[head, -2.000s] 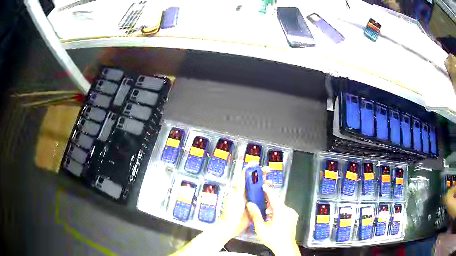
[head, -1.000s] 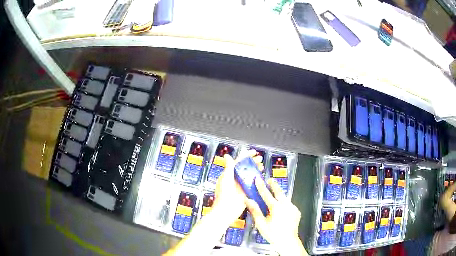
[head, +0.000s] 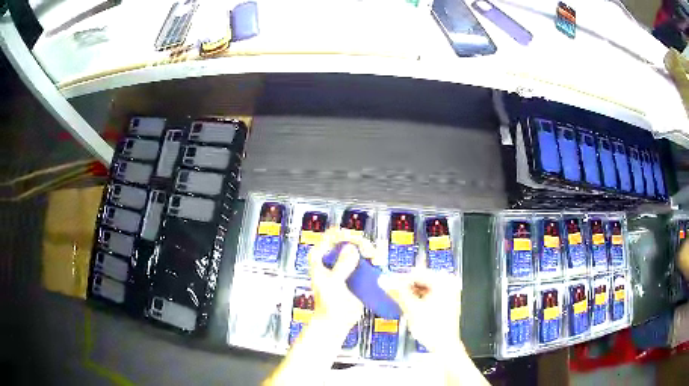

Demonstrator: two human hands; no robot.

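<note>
A keypad phone (head: 372, 290) is held with its plain blue back up, tilted, above the near clear tray. My left hand (head: 332, 275) grips its upper end, with the thumb on the back. My right hand (head: 427, 309) is at its lower end; its fingers are overexposed and hard to make out. The near clear tray (head: 253, 323) holds several keypad phones with orange labels, face up. Its front-left pocket is empty. My hands hide part of the tray.
A second clear tray (head: 501, 348) of phones lies to the right. Black trays with blue covers (head: 582, 160) stand at upper right. A black tray (head: 181, 249) with grey pieces lies left. A smartphone (head: 462, 29) and purple case (head: 502, 21) lie on the white shelf (head: 340, 45).
The phone's back is turned up more fully, and my left thumb now lies on it. My right hand has moved to its lower end. The view has shifted slightly.
</note>
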